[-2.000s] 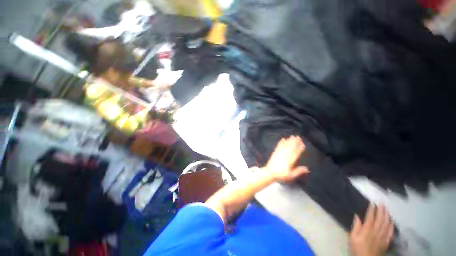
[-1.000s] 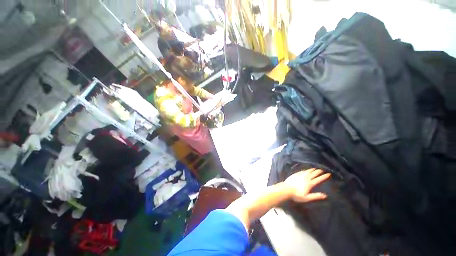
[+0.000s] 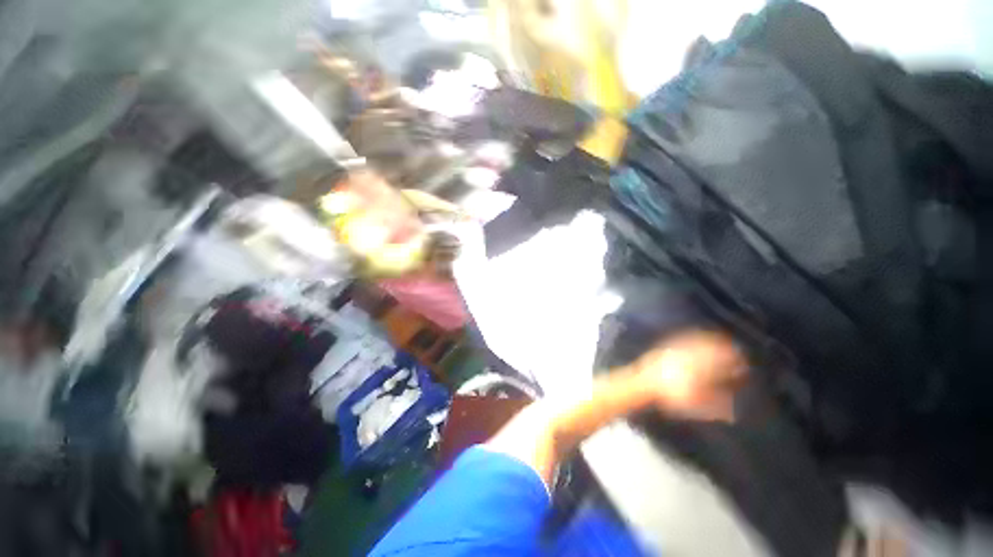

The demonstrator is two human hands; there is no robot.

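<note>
The picture is blurred. My left hand (image 3: 702, 375) is over the near part of a dark garment (image 3: 751, 468); its fingers are smeared, so whether it grips the cloth cannot be told. A skin-coloured blur at the bottom right edge looks like part of my right hand (image 3: 877, 533), mostly cut off. The garment lies along the table's pale edge (image 3: 664, 490). No iron can be made out.
A large dark garment pile (image 3: 762, 163) with a grey panel rises behind my left hand. Bright white paper or cloth (image 3: 534, 288) lies left of it. A person in a yellow top (image 3: 381, 234) is beyond. A brown-topped stool or bin (image 3: 479, 422) and blue crate (image 3: 387, 408) stand left.
My left hand was spread flat on the cloth a second ago; now it is blurred and slightly further right. A skin-coloured part now shows at the bottom right edge.
</note>
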